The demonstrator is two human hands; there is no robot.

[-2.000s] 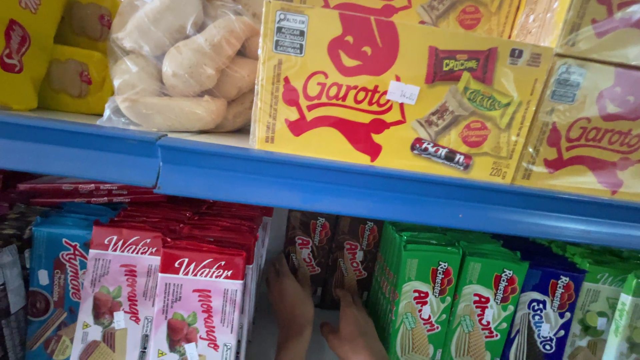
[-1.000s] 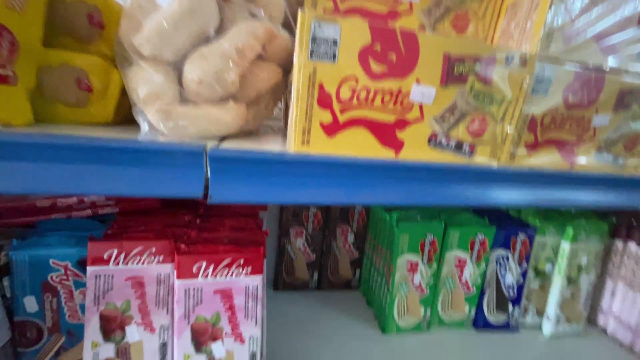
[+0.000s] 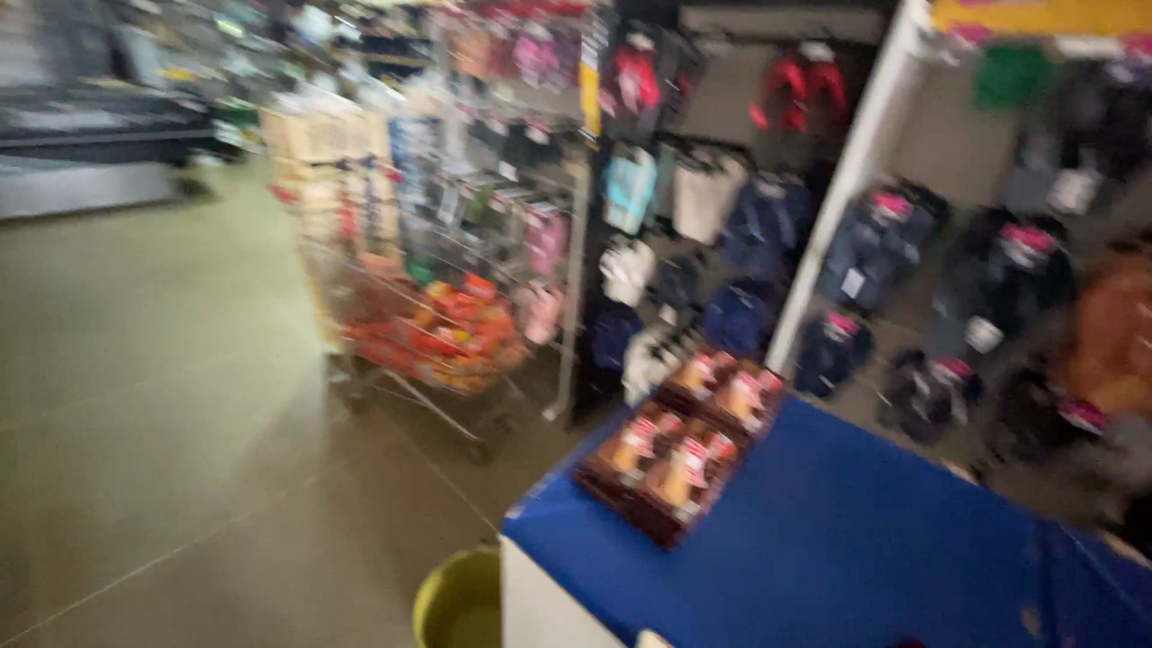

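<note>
Neither my left hand nor my right hand shows in the head view. Stacked dark brown packets of wafers [image 3: 670, 463], with red lettering and wafer pictures, lie at the corner of a blue-topped counter [image 3: 864, 531]. A second group of the same packets [image 3: 724, 387] sits right behind them. The whole view is blurred by motion, and what my hands hold cannot be seen.
A wire shopping cart [image 3: 432, 351] with red and orange packages stands beyond the counter. Racks of hanging flip-flops [image 3: 751, 216] line the right side. A yellow-green bin [image 3: 461, 598] stands against the counter's white side. Tiled floor [image 3: 180, 405] lies at left.
The view has swung from the biscuit shelf to a blue counter and shop aisle. Both hands, at the dark packets on the shelf two seconds ago, are out of sight.
</note>
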